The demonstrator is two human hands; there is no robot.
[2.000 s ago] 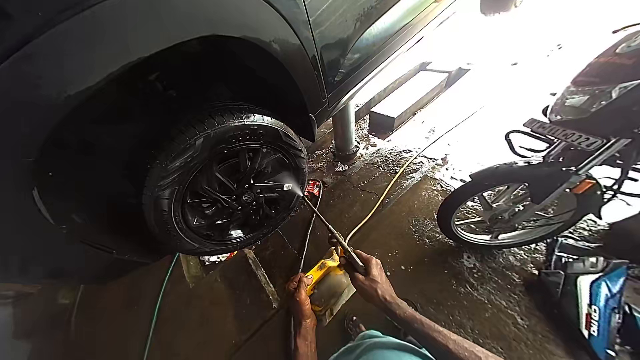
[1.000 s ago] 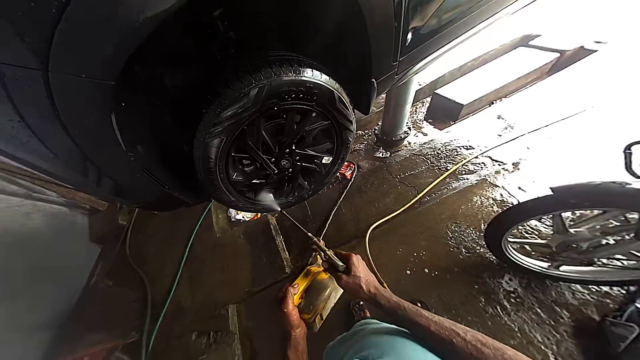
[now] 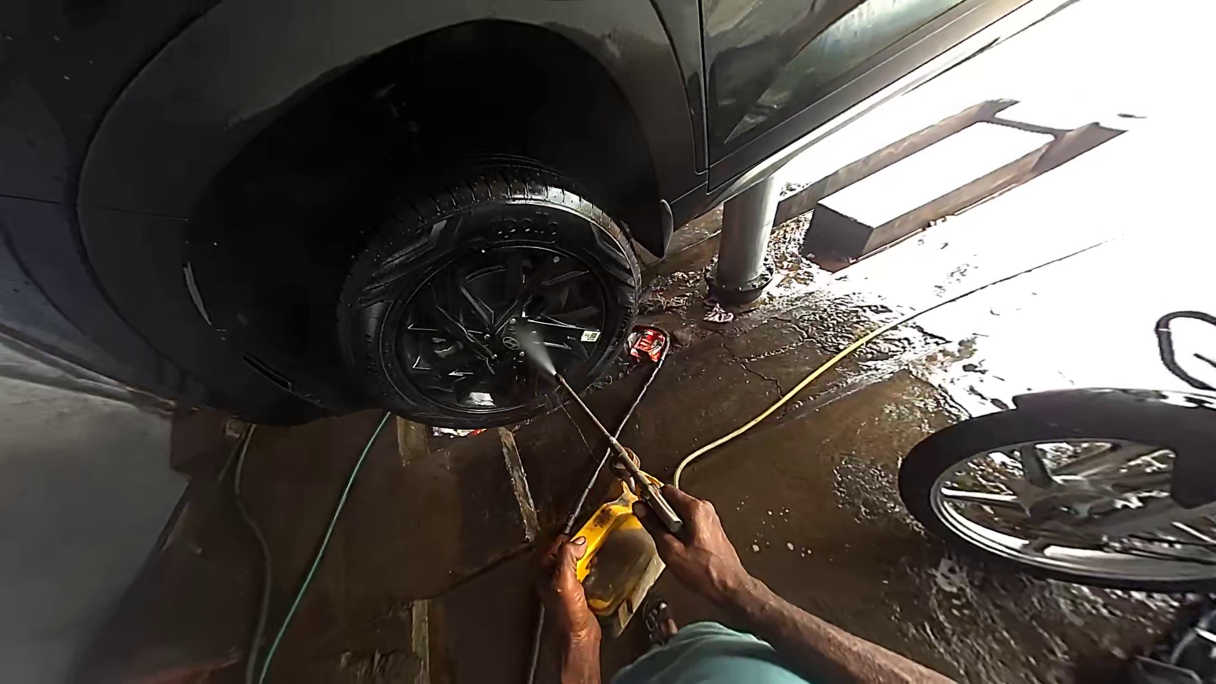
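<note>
My right hand (image 3: 698, 546) is closed on the rear of a spray gun with a long thin lance (image 3: 603, 423). Whitish spray leaves its tip toward the hub of a car's black alloy wheel (image 3: 503, 328), inside a wet tire (image 3: 494, 220). A yellow object with a dull, translucent body (image 3: 622, 556) is below the gun; my left hand (image 3: 570, 594) grips its left side. Whether it is joined to the gun cannot be told. A dark hose (image 3: 579, 503) runs past my left hand to a red item (image 3: 649, 344) beside the tire.
A metal lift post (image 3: 746, 233) stands under the dark car's sill. A yellow hose (image 3: 817, 375) and a green hose (image 3: 323, 546) lie across the wet floor. At the right is a motorcycle's front wheel (image 3: 1073, 494). A beam frame (image 3: 931, 204) lies behind the post.
The lance tip and spray have moved from the wheel's lower rim toward its hub. Both hands keep their holds. The view has shifted.
</note>
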